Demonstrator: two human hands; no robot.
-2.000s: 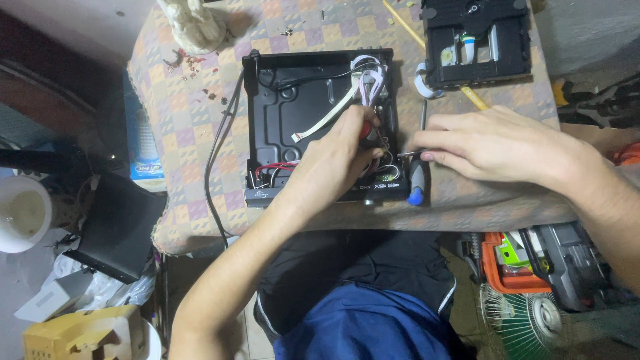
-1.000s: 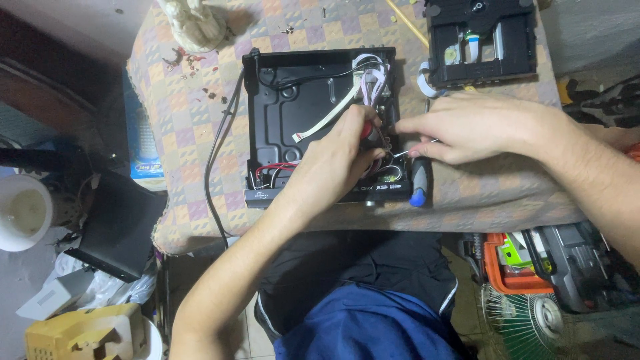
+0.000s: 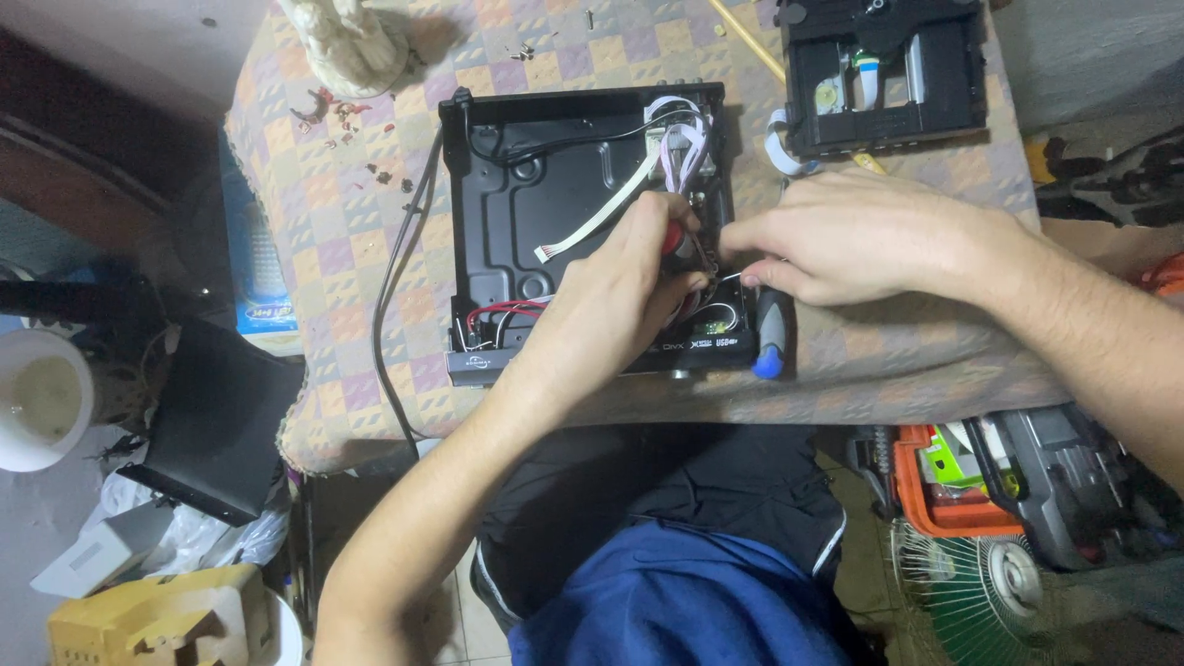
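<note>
An opened DVD player chassis (image 3: 564, 194), black metal, lies on the checked cloth. Over its right part, my left hand (image 3: 629, 273) is closed around a small thing with a red part (image 3: 672, 237), partly hidden by the fingers. Just right of it, my right hand (image 3: 814, 236) pinches a thin light wire or rod (image 3: 731, 277) between thumb and finger. A white ribbon cable (image 3: 601, 219) and bundled wires (image 3: 683, 153) run inside the chassis. A screwdriver with a grey and blue handle (image 3: 770, 338) lies beside the chassis, below my right hand.
The disc drive unit (image 3: 883, 83) rests at the back right, near a yellow stick (image 3: 747, 37). A pale figurine (image 3: 350, 51), screws (image 3: 524, 53) and reddish scraps (image 3: 344, 113) are at the back. A black power cord (image 3: 384, 314) hangs over the table's front edge. An orange toolbox (image 3: 911, 490) stands below right.
My right hand has come left and closer to my left hand, over the chassis's right edge. My left hand has stayed in about the same place.
</note>
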